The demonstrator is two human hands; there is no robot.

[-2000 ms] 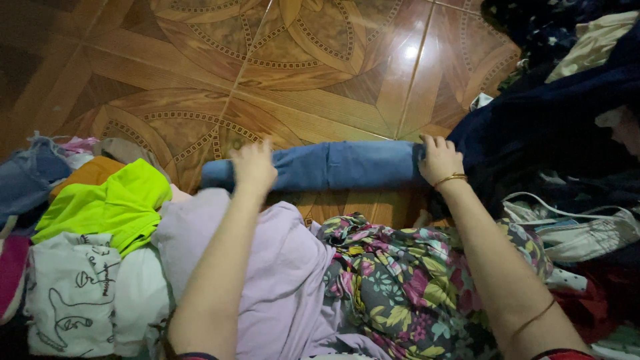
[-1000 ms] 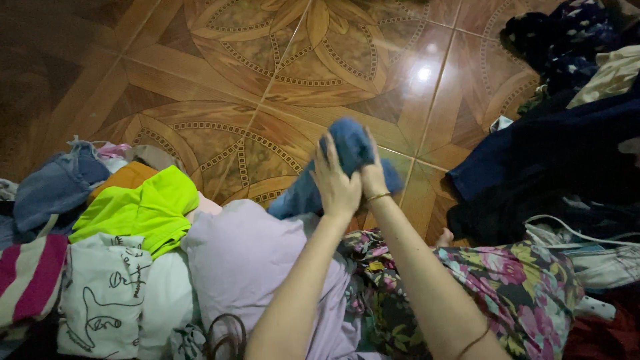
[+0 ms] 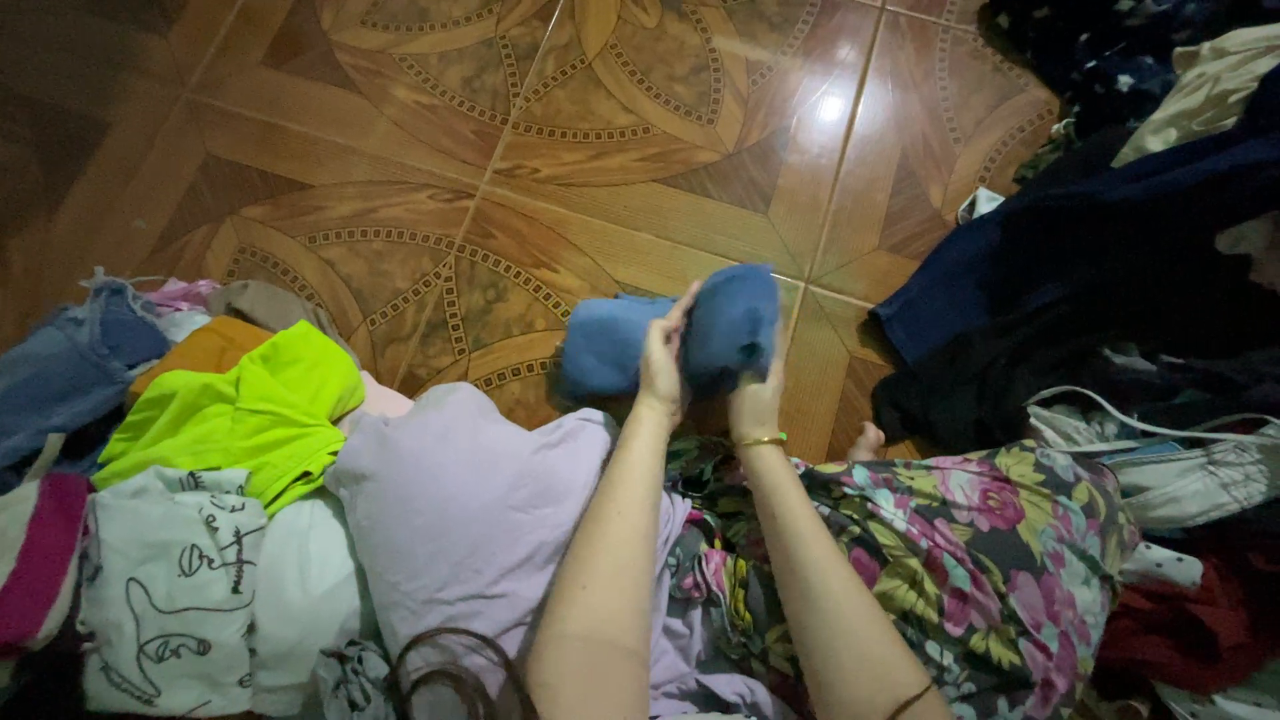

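Observation:
A blue cloth garment [image 3: 732, 325], folded or rolled into a compact bundle, is held above the tiled floor at the middle of the head view. My left hand [image 3: 662, 360] grips it near its middle, with part of the cloth reaching out to the left. Against the bundle's right side presses my right hand [image 3: 762, 395], with a yellow bracelet at the wrist; its fingers are partly hidden by the cloth. A lavender garment [image 3: 460, 520] lies left of my forearms, and floral fabric [image 3: 960, 530] covers my lap.
Lime green cloth [image 3: 240, 410], a printed white shirt [image 3: 170, 600] and blue denim [image 3: 70, 360] are piled at the left. Dark clothes [image 3: 1050, 270] are heaped at the right. A brown cord-like loop [image 3: 460, 650] is at the bottom. Patterned tile floor [image 3: 500, 180] lies beyond.
Two seconds ago the blue garment lay as a long strip with my hands at its ends. My hands have come together, and the garment is now a shorter bundle.

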